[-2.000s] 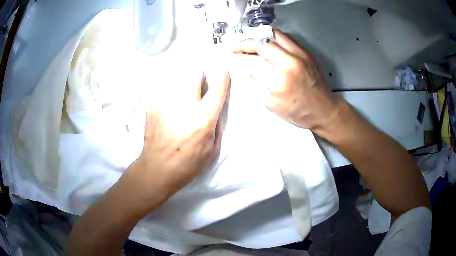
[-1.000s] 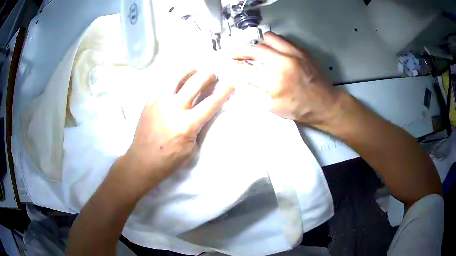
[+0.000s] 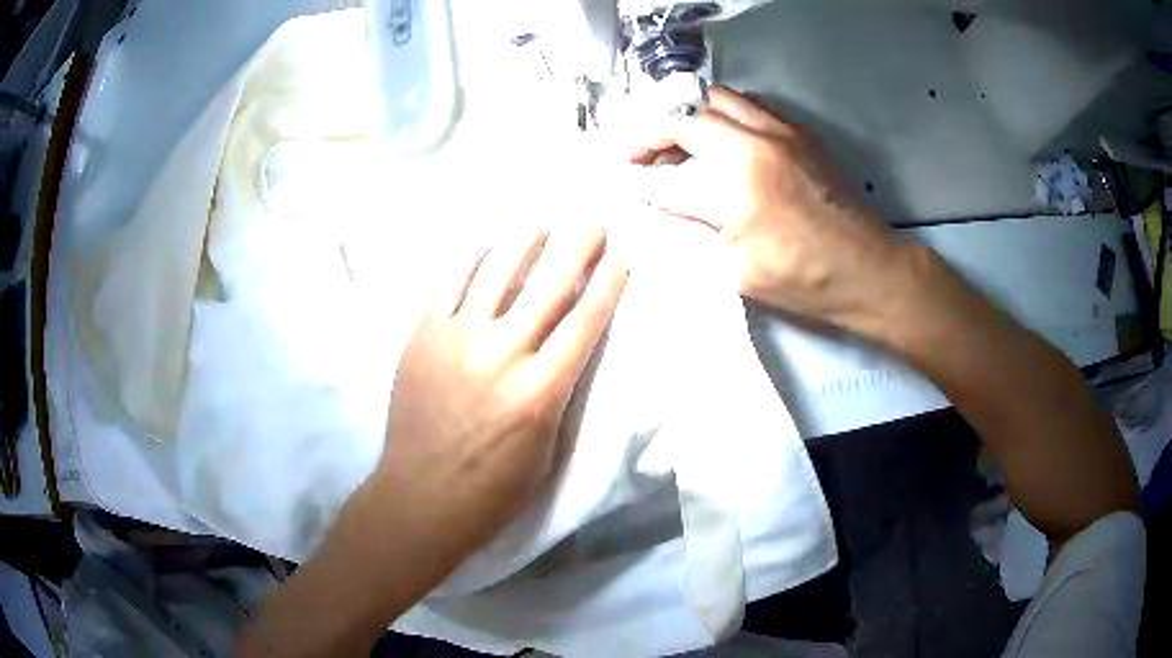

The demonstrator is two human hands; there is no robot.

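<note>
A white garment piece (image 3: pixel 283 386) spreads over the table and hangs over its front edge, with a creamier part (image 3: pixel 142 309) at the far left. My left hand (image 3: pixel 495 373) lies flat on the cloth, fingers slightly spread, below the needle area. My right hand (image 3: pixel 784 212) is at the cloth's right edge beside the presser foot (image 3: pixel 587 103), thumb and fingers close together on the cloth. Glare washes out the cloth under the fingertips and the stitching spot.
The work lamp (image 3: pixel 414 77) hangs left of the needle. The pale machine body (image 3: pixel 887 103) fills the upper right. A ruler scale (image 3: pixel 855 383) runs along the table front. Crumpled white scraps (image 3: pixel 1064 184) and a cluttered tray sit at the right end. A wooden edge (image 3: pixel 54 283) is at left.
My left hand has moved back toward me, its fingers straightened flat on the cloth. The garment's lower right edge has shifted left. My right hand stays beside the presser foot.
</note>
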